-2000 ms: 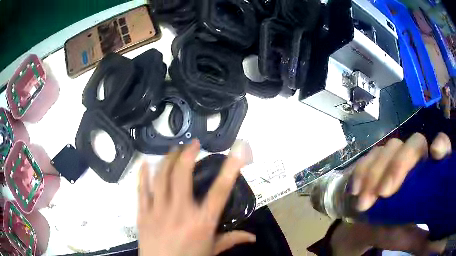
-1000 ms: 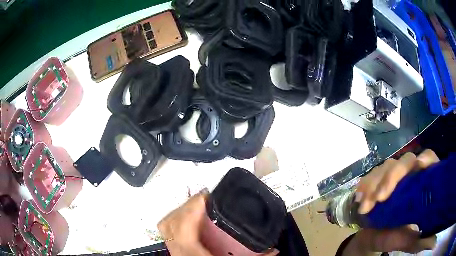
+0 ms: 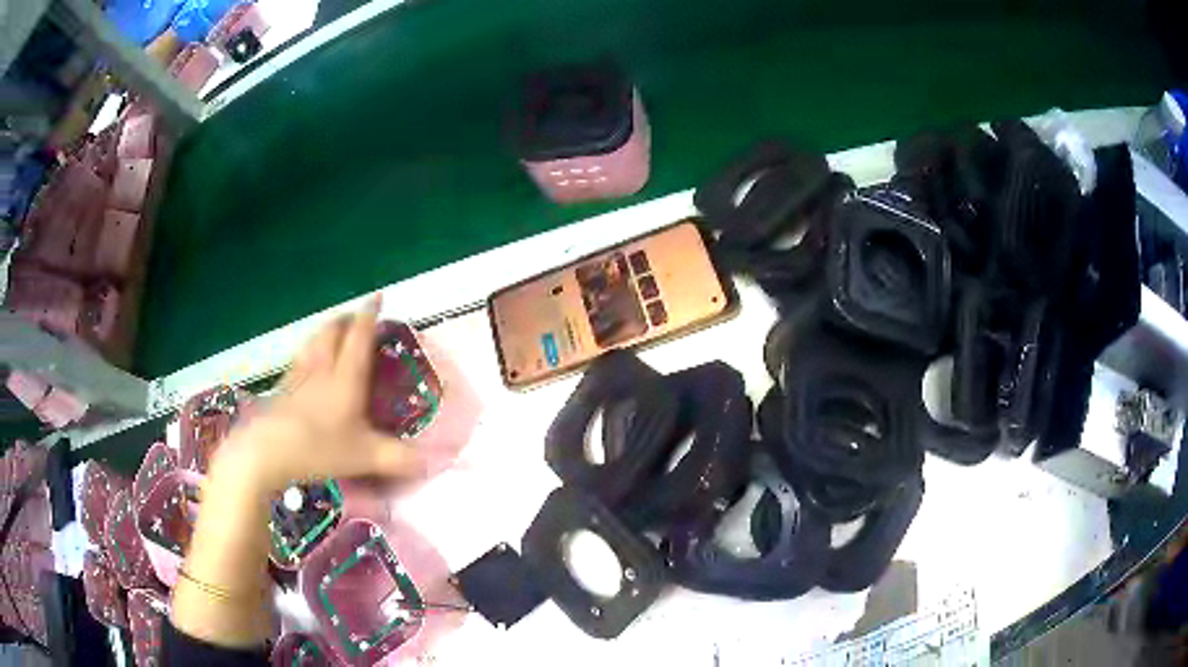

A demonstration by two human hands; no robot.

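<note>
My left hand (image 3: 306, 430), slightly blurred, is over the pink housings at the left with its fingers apart. An open pink housing (image 3: 450, 391) with a green-edged board stands between its thumb and fingers; contact is unclear. Another open pink housing (image 3: 424, 573) stands nearer, with a thin wire at its mouth. A pink unit with a black top (image 3: 606, 163) stands on the green belt. Black frames (image 3: 593, 560) lie piled from centre to right. A square black plate (image 3: 499, 584) lies beside the nearer housing. My right hand is not in view.
A lit smartphone (image 3: 612, 302) lies at the bench's back edge, by the green conveyor (image 3: 352, 183). A silver-white screw feeder (image 3: 1107, 437) stands at the right. A printed sheet (image 3: 932, 638) lies at the front. More pink housings (image 3: 98, 196) stand at the far left.
The view has swung left and up. My left hand has let go of the black-topped pink unit and moved to the housings. My right hand and the blue screwdriver have left the picture.
</note>
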